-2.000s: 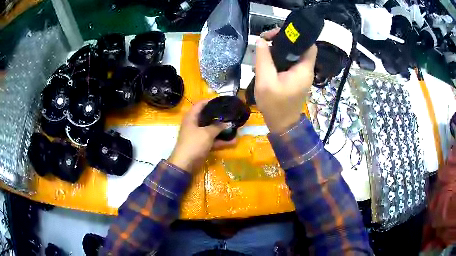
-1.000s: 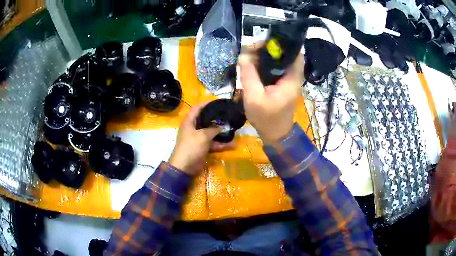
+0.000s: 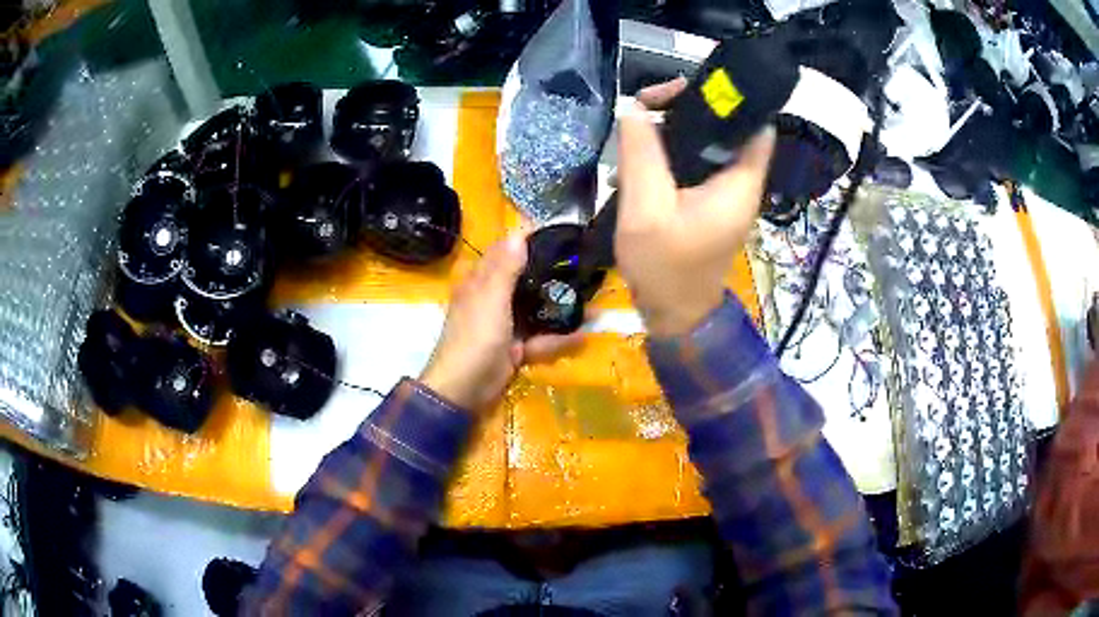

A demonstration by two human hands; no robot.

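My left hand [image 3: 480, 325] holds a glossy black camera housing [image 3: 552, 283] above the orange-covered bench, its opening turned up and showing a pale round part inside. My right hand [image 3: 685, 205] is wrapped around the thick black electric screwdriver [image 3: 745, 87] with a yellow label. The screwdriver slants down to the left, and its lower end is at the right side of the housing. Whether its tip touches a screw is hidden. The black power cord [image 3: 826, 241] hangs to the right of my right hand.
Several black housings [image 3: 229, 256] are piled at left. A bag of silvery screws [image 3: 552, 151] lies beyond my hands, beside the feeder [image 3: 663, 43]. Loose wired parts [image 3: 832, 301] and a blister tray [image 3: 964, 362] lie at right. A person's red sleeve [image 3: 1067, 506] shows at the right edge.
The housing has turned in my left hand, so the pale round part shows more clearly. My right hand with the screwdriver moved left, then back right. The view has shifted slightly.
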